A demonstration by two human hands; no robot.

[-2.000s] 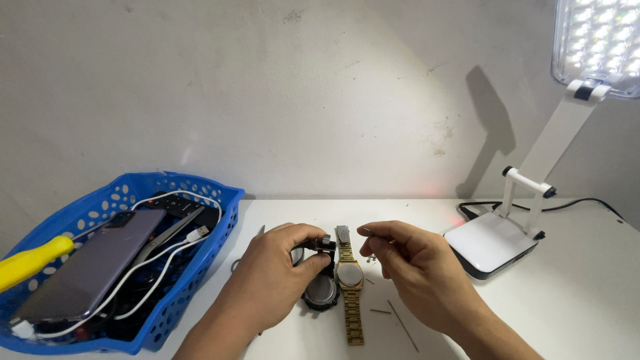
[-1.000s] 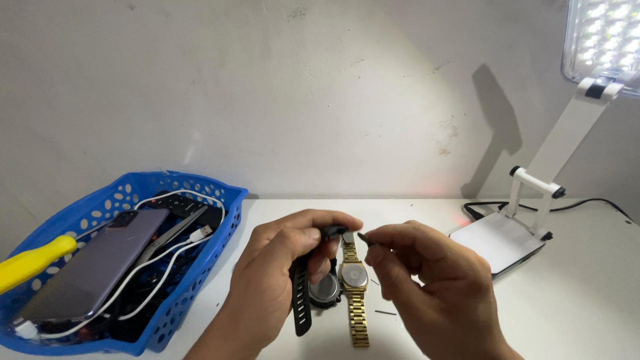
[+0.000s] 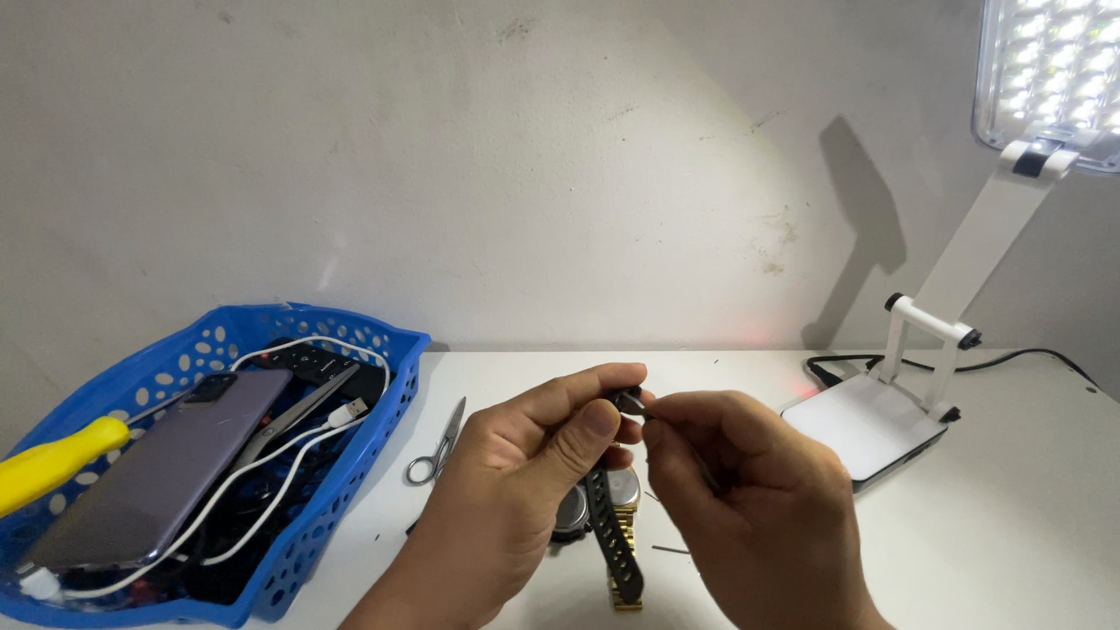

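Observation:
My left hand [image 3: 547, 446] grips a black perforated watch strap [image 3: 610, 529] by its upper end, and the rest of it hangs down. My right hand [image 3: 744, 481] pinches a thin metal piece [image 3: 634, 402] whose tip meets the strap's end between the fingers of both hands. Below them on the table lie a round black watch [image 3: 570, 514], partly hidden by my left hand, and a gold watch [image 3: 624, 484] with a metal band, partly covered by the strap. A thin dark pin [image 3: 671, 549] rests to the right of the gold band.
A blue plastic basket [image 3: 407, 385] at the left holds a phone [image 3: 166, 468], a remote control, scissors, a white USB cable and a yellow-handled tool [image 3: 66, 459]. Small scissors [image 3: 435, 451] lie beside my left hand. A lit LED lamp [image 3: 989, 236] with a cable stands at the right.
The black strap, held up by my left hand, has come to hang over the gold watch. My right hand has closed in on the strap's end with the thin metal piece.

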